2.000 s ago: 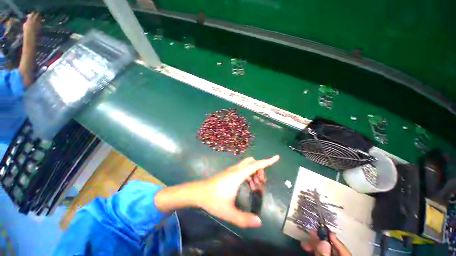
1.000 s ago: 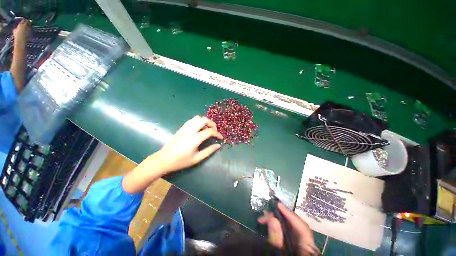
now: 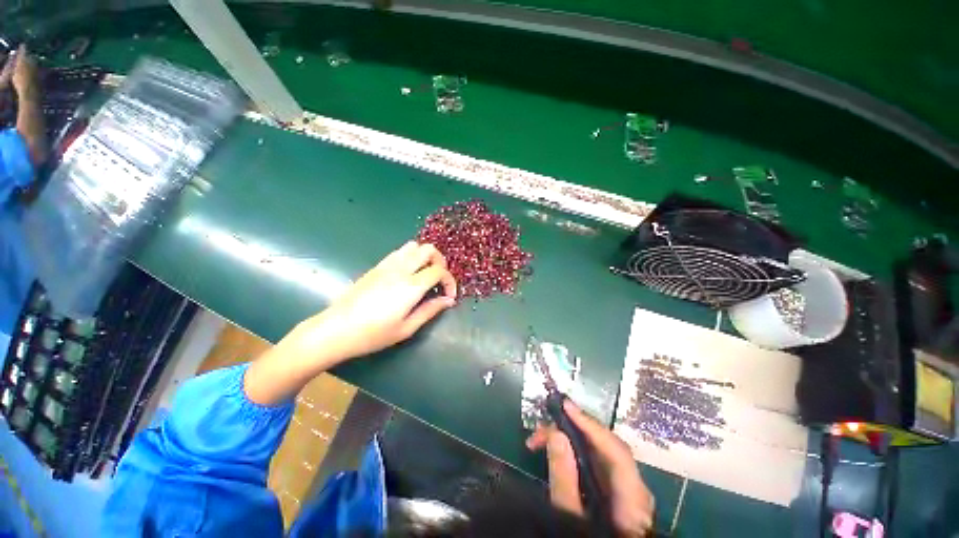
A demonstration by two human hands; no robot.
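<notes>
A heap of small red components (image 3: 478, 250) lies on the glossy green bench. My left hand (image 3: 394, 297) is at the heap's lower left edge, thumb and fingertips close together; whether a component is between them cannot be made out. My right hand (image 3: 599, 473) holds a black soldering iron (image 3: 568, 426) like a pen, its thin tip pointing up and away. The tip is over a small green and white circuit board (image 3: 553, 380) on the bench. Right of it, rows of short dark solder pieces (image 3: 676, 405) lie on a beige cardboard sheet (image 3: 759, 420).
A black fume fan (image 3: 710, 275) and white tub (image 3: 804, 305) stand behind the cardboard. The soldering station (image 3: 864, 368) and yellow sponge (image 3: 934, 389) are far right. The conveyor (image 3: 547, 126) carries spaced boards. Clear plastic trays (image 3: 131, 173) and another person's arm (image 3: 29, 110) are at left.
My left hand went from open in mid-air to the heap's edge. My right hand brought the iron from the solder rows leftward to the board. The boards on the belt shifted left in view.
</notes>
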